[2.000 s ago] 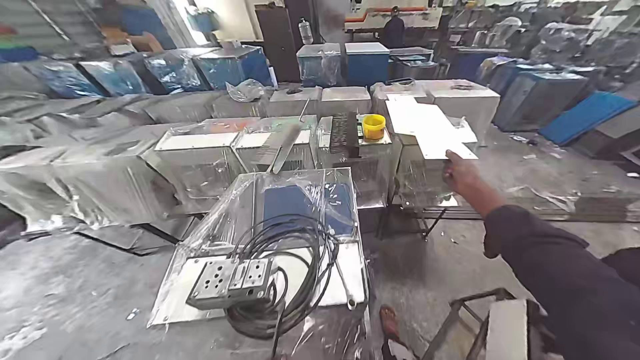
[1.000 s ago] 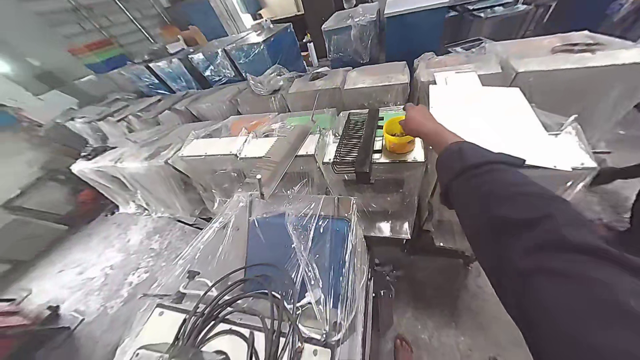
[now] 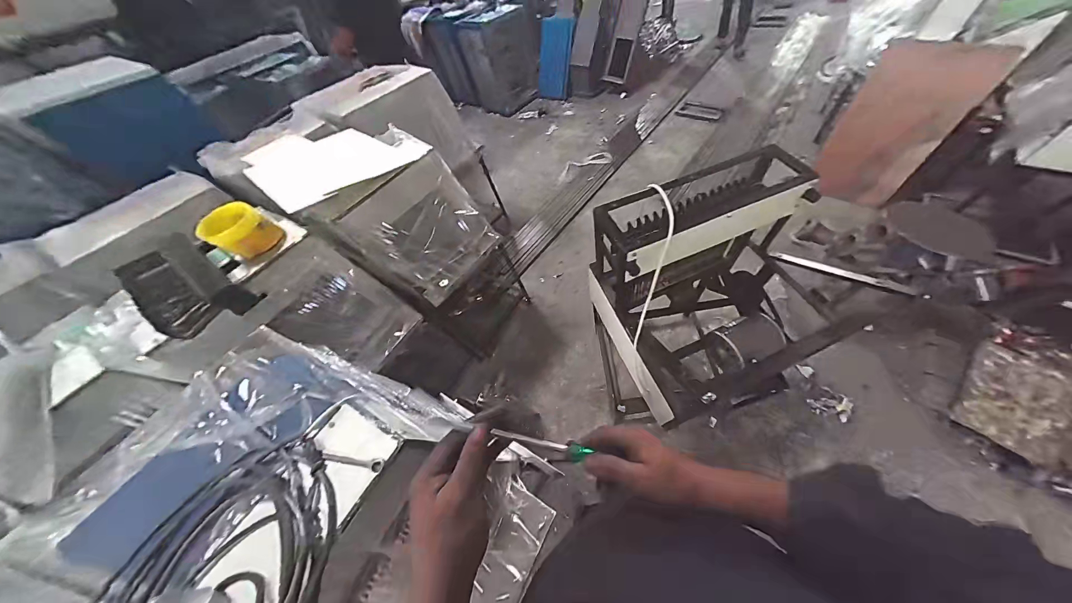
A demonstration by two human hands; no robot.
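Observation:
My right hand (image 3: 632,461) is closed around the green handle of a screwdriver (image 3: 536,441), whose metal shaft points left. At the shaft's far end, the fingers of my left hand (image 3: 452,486) pinch something small; what it is cannot be made out. Left of my left hand lies a coil of black cable (image 3: 289,502) on a plastic-wrapped panel with white and blue parts. A wrench (image 3: 356,461) rests beside the coil, on the white part (image 3: 347,431).
A yellow tub (image 3: 239,230) stands on a wrapped cabinet at the left, near a dark slotted part (image 3: 167,289). White sheets (image 3: 335,163) lie on another cabinet. A black metal frame (image 3: 703,226) stands on the floor ahead, with a brown board (image 3: 917,117) behind it.
My right hand has left the yellow tub and is now low in front of me, holding a screwdriver. My left hand has come into view. The view has swung far to the right.

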